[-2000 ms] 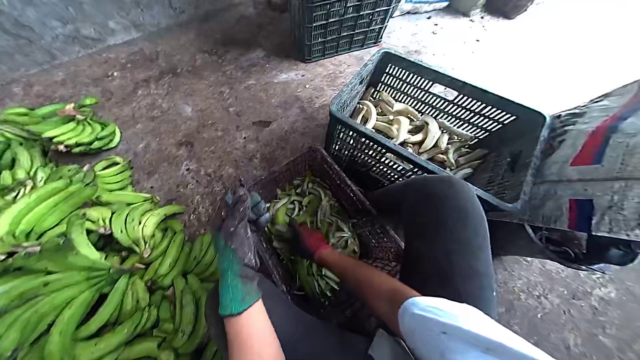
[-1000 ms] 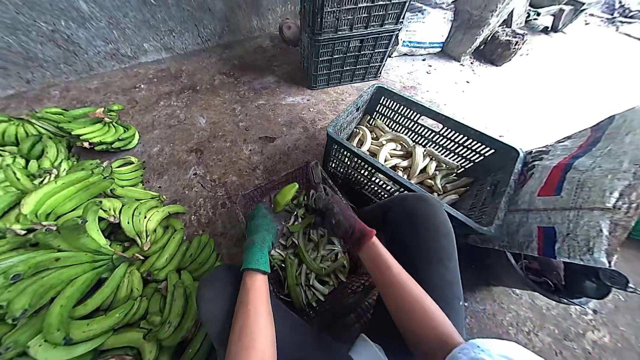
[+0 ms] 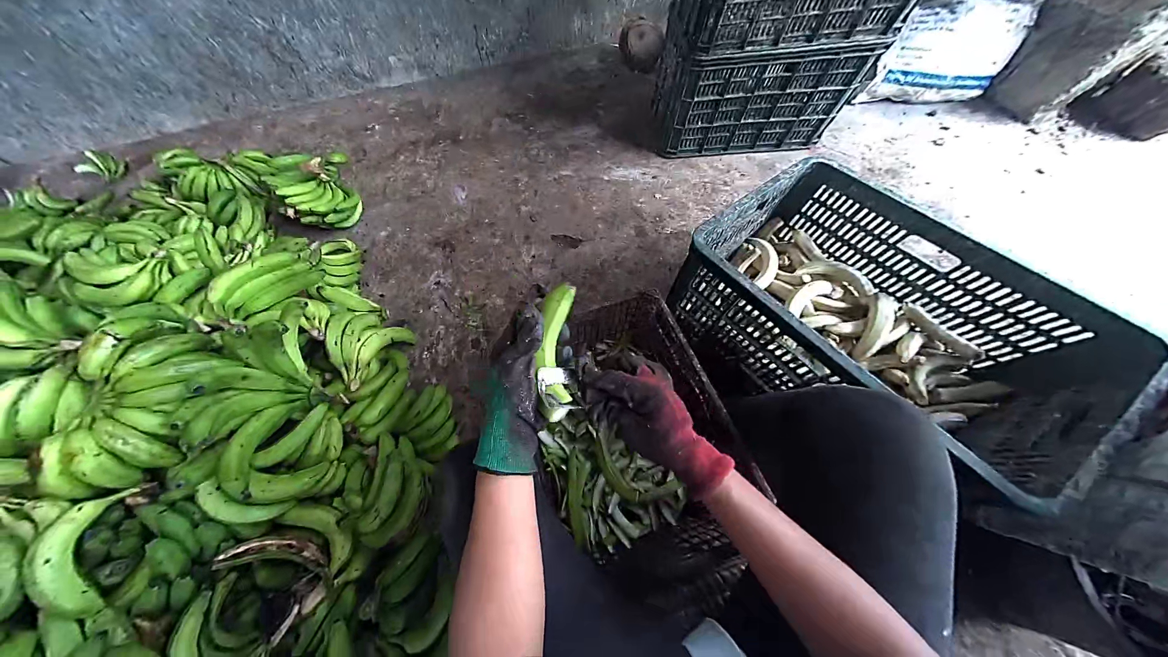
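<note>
My left hand [image 3: 516, 392], in a dark glove with a green cuff, is closed around a green banana or plantain [image 3: 557, 328] that stands nearly upright. My right hand [image 3: 650, 415], in a dark glove with a red cuff, grips a small peeling tool [image 3: 553, 380], whose pale metal end lies against the fruit's lower part; its handle is mostly hidden. Below both hands, a dark mesh crate [image 3: 707, 401] between my legs holds green peel strips [image 3: 620, 502]. Peeled pale fruit [image 3: 844, 297] lies in a large green plastic crate [image 3: 985, 246] on the right.
Many green banana bunches [image 3: 219, 383] cover the floor at left. Stacked dark plastic crates [image 3: 757, 100] stand at the back beside a white sack [image 3: 954, 50]. A grey wall [image 3: 274, 55] runs along the back left. My right knee [image 3: 849, 456] is close to the green crate.
My left hand now holds the green fruit upright, where a second ago it was tilted at the fingertips. My right hand has come in beside it, with the tool against the fruit.
</note>
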